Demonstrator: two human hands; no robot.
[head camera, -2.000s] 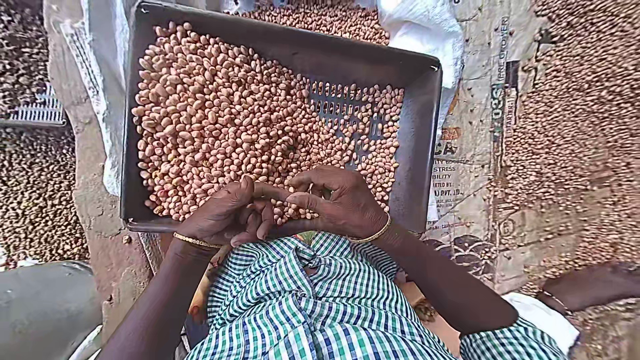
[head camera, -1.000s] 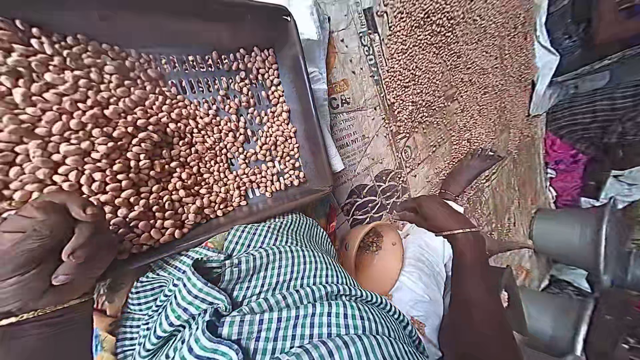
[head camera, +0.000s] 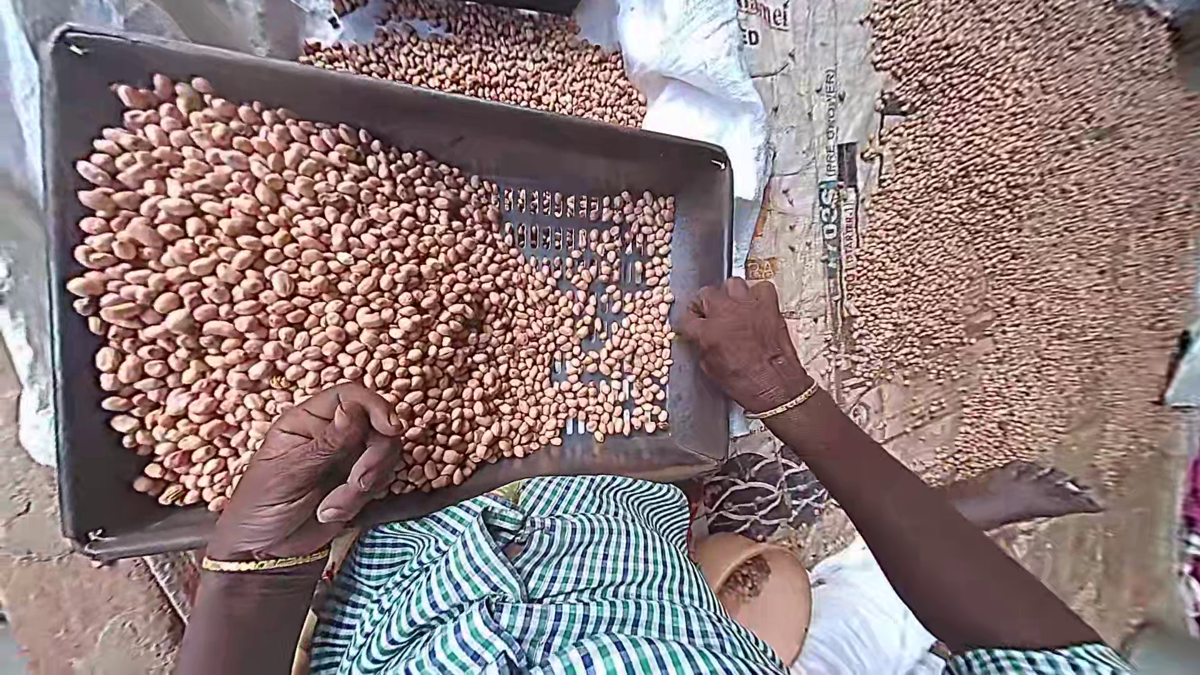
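A dark plastic tray (head camera: 600, 155) with a slotted bottom lies across my lap, tilted a little. Shelled peanuts (head camera: 281, 281) are heaped at its left and thin out to a single layer toward the right. My left hand (head camera: 323, 459) is over the near left part of the heap, its fingers curled; whether a peanut is between them cannot be told. My right hand (head camera: 745, 342) is at the tray's right wall with the fingers bent inward, and their tips are hidden, so its hold is unclear.
Beyond the tray lies another pile of peanuts (head camera: 525, 66) beside white plastic sheeting (head camera: 698, 94). A wide spread of peanuts (head camera: 1022, 225) covers printed sacking (head camera: 797, 178) at the right. A round bowl (head camera: 792, 600) with small bits stands near my right hip, close to a bare foot (head camera: 1031, 492).
My right hand has moved from beside the bowl up to the tray's right wall. My left hand remains over the near side of the peanuts. The view has swung back left.
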